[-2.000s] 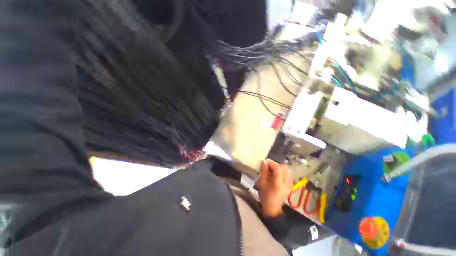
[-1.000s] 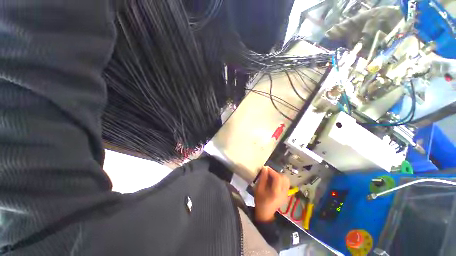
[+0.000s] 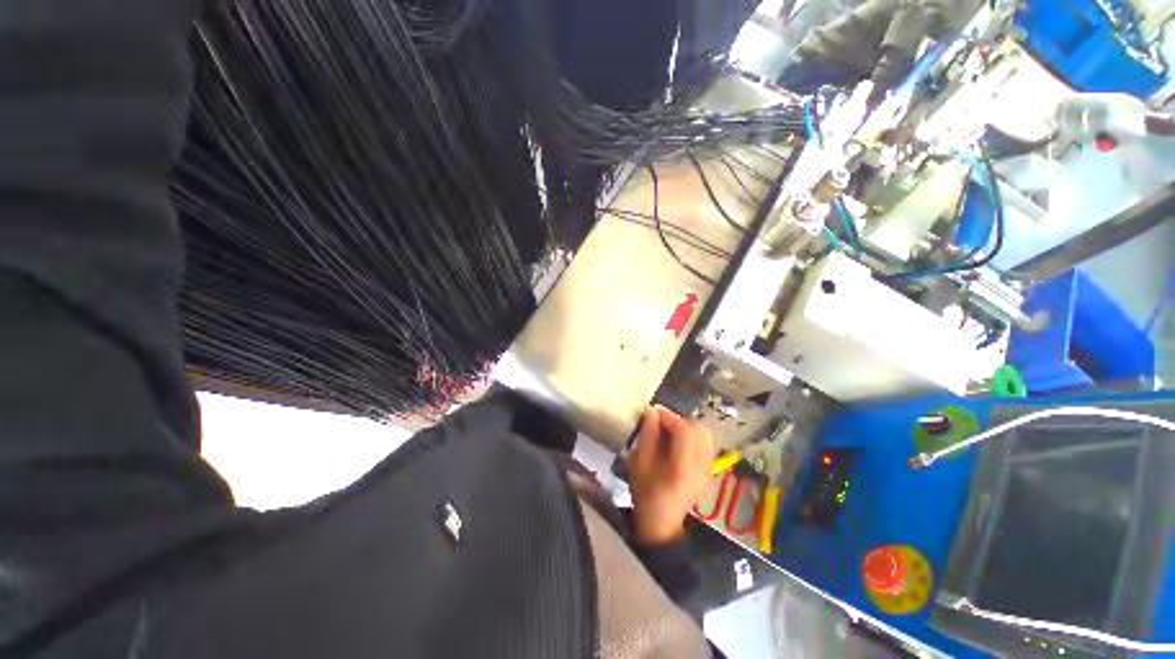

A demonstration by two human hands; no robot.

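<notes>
Many long black cables (image 3: 348,193) hang as a thick curtain at the left, with reddish tips at its lower end. A few single black cables (image 3: 660,219) lie across the metal plate (image 3: 606,303). My right hand (image 3: 668,474) is at the plate's lower corner, beside the dark metal fixture (image 3: 728,397). Its fingers are curled, and I cannot tell whether they hold anything. My left hand is not in view; a large dark sleeve fills the left side.
Red-handled scissors (image 3: 735,500) and a yellow-handled tool (image 3: 769,519) lie right of my hand. Beyond are a white machine guard (image 3: 889,328), a blue control box (image 3: 805,444) with a red stop button (image 3: 884,570), and a dark screen (image 3: 1069,515). A blue bin (image 3: 1076,337) stands at right.
The camera view has swung, shifting the scene. My right hand stays at the plate's lower corner with fingers curled. The cable curtain and loose cables look about the same.
</notes>
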